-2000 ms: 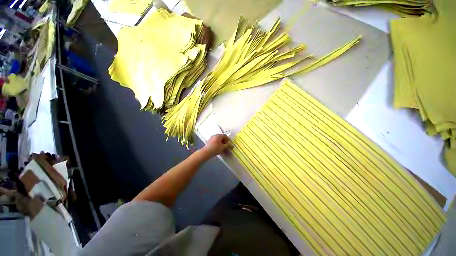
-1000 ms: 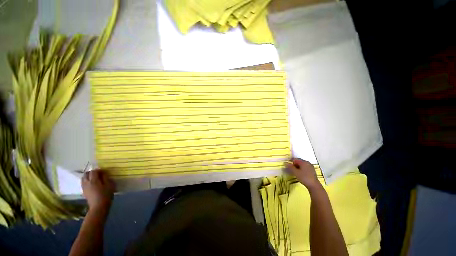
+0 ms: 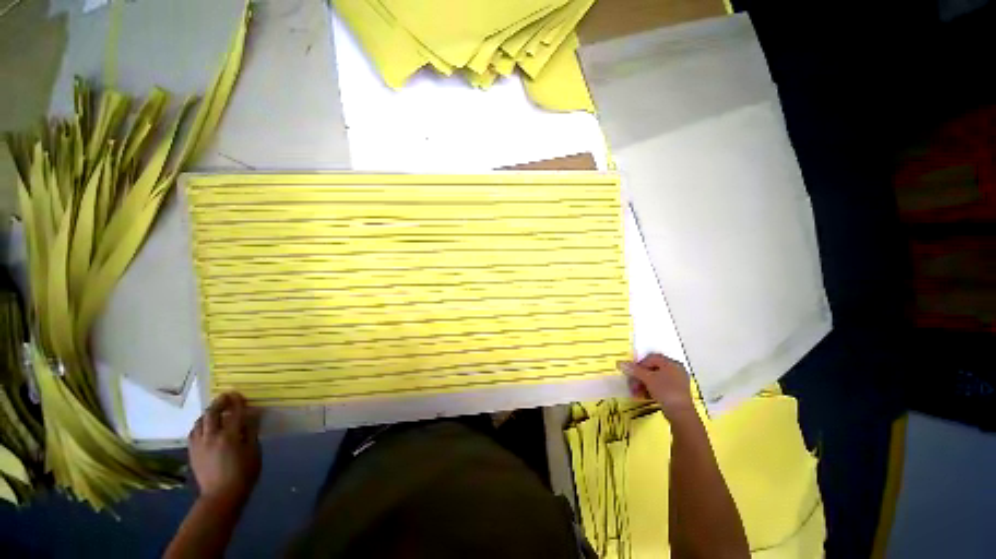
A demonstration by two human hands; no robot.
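A row of narrow yellow leather strips (image 3: 410, 284) with thin dark gaps lies flat on a pale grey backing board (image 3: 459, 404). My left hand (image 3: 226, 442) is at the row's lower left corner, its bent fingertips on the left end of the lowest strip. My right hand (image 3: 657, 382) is at the lower right corner, thumb and fingers closed on that strip's right end. The strip lies straight between both hands, against the row. The fingertips partly hide its ends. A loose strip bundle (image 3: 82, 240) lies left of the row.
A spare grey sheet (image 3: 715, 218) lies at the right. Stacked yellow panels are at the top (image 3: 470, 33) and lower right (image 3: 721, 470). A white sheet (image 3: 437, 126) and brown cardboard (image 3: 557, 162) show above the row. The dark floor (image 3: 863, 251) is beyond the right edge.
Earlier, my left hand was at the row's near edge and my right hand out of view. Since then both hands came to the lower corners, and the gap above the lowest strip has closed.
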